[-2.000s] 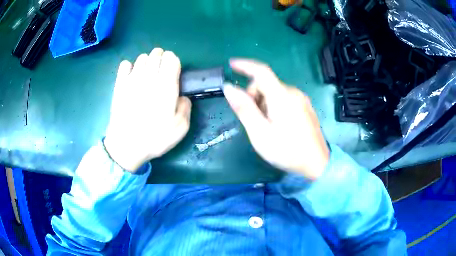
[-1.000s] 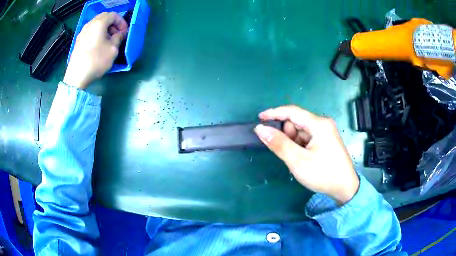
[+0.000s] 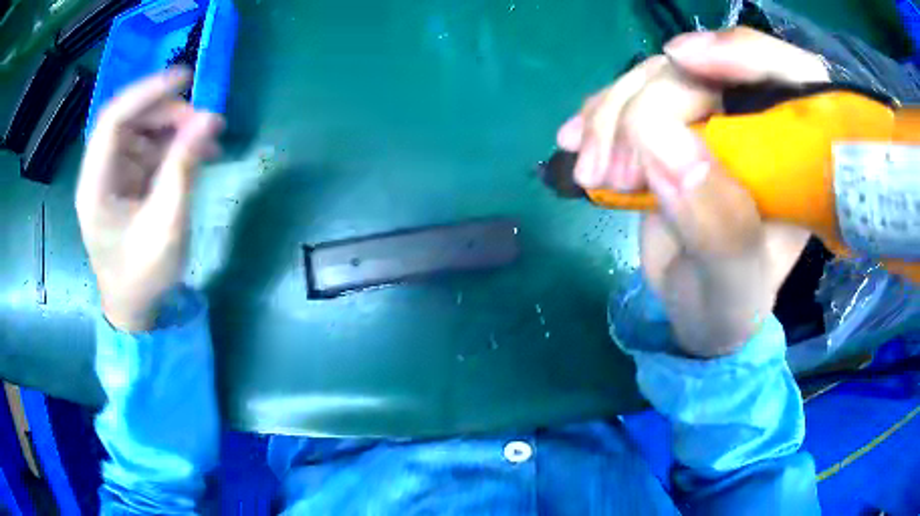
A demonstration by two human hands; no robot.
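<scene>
A slim black housing (image 3: 414, 256) lies flat on the green mat in front of me, its grey-brown face up, with small screw holes; neither hand touches it. My right hand (image 3: 696, 151) is closed around the orange power screwdriver (image 3: 782, 151), whose dark nose points left, above and to the right of the housing. My left hand (image 3: 146, 191) is at the left, just below the blue screw bin (image 3: 212, 60), blurred, with thumb and forefinger apart. I cannot tell if a tiny screw is between its fingers.
Black housings (image 3: 55, 126) lie at the upper left beside the bin. A thin dark strip (image 3: 42, 252) lies near the left edge. A clear plastic bag (image 3: 857, 302) and black parts are at the right, partly hidden by the screwdriver and my right hand. The mat's front edge curves before my smock.
My right hand has let go of the housing and taken hold of the screwdriver. My left hand has come out of the blue bin, down towards me.
</scene>
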